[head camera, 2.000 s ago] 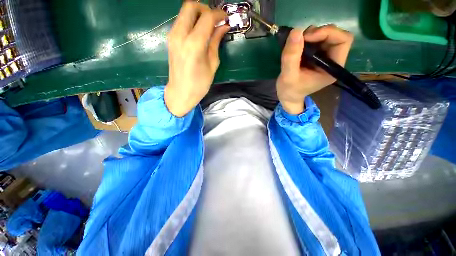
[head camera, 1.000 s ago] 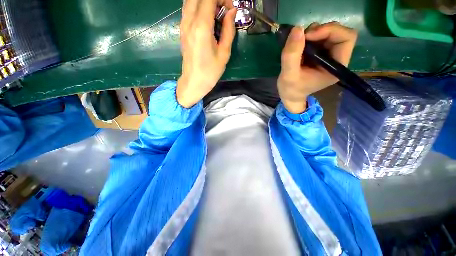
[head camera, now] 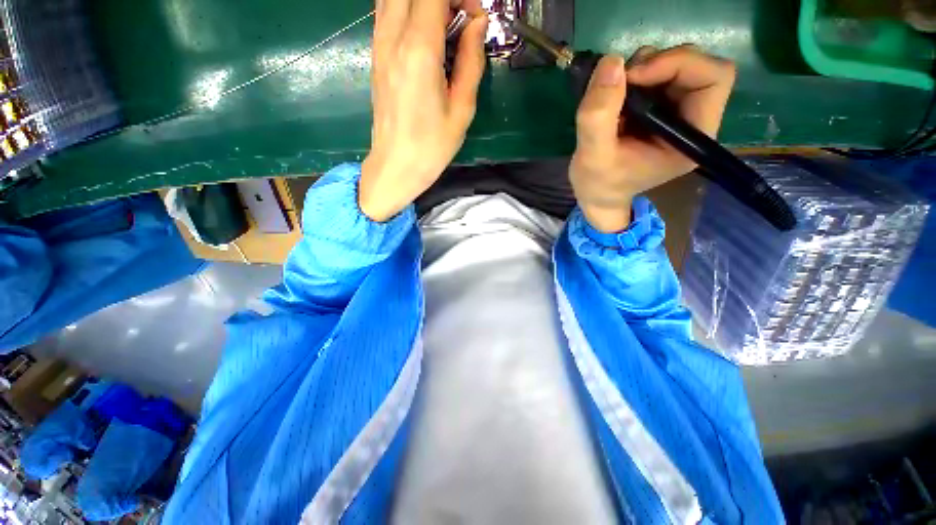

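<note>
My right hand (head camera: 647, 128) is shut on the black soldering iron (head camera: 708, 154), whose metal tip points up and left at the small shiny watch case (head camera: 504, 33). The case sits in the dark jig (head camera: 549, 31) at the top edge of the picture, partly cut off. My left hand (head camera: 423, 97) is at the case's left side, its fingertips close together near the rim. A thin solder wire (head camera: 293, 68) runs from the left across the green bench to this hand. What the left fingertips pinch is partly hidden.
Stacked clear trays (head camera: 56, 77) stand at the left on the green bench (head camera: 257, 123). A green basket (head camera: 862, 70) is at the upper right. A wrapped tray stack (head camera: 811, 261) is below the bench edge at right. Blue-clothed people show at lower left.
My left hand has moved right and its fingers now point up beside the case. The case and jig appear slightly higher and further right. The iron still points at the case.
</note>
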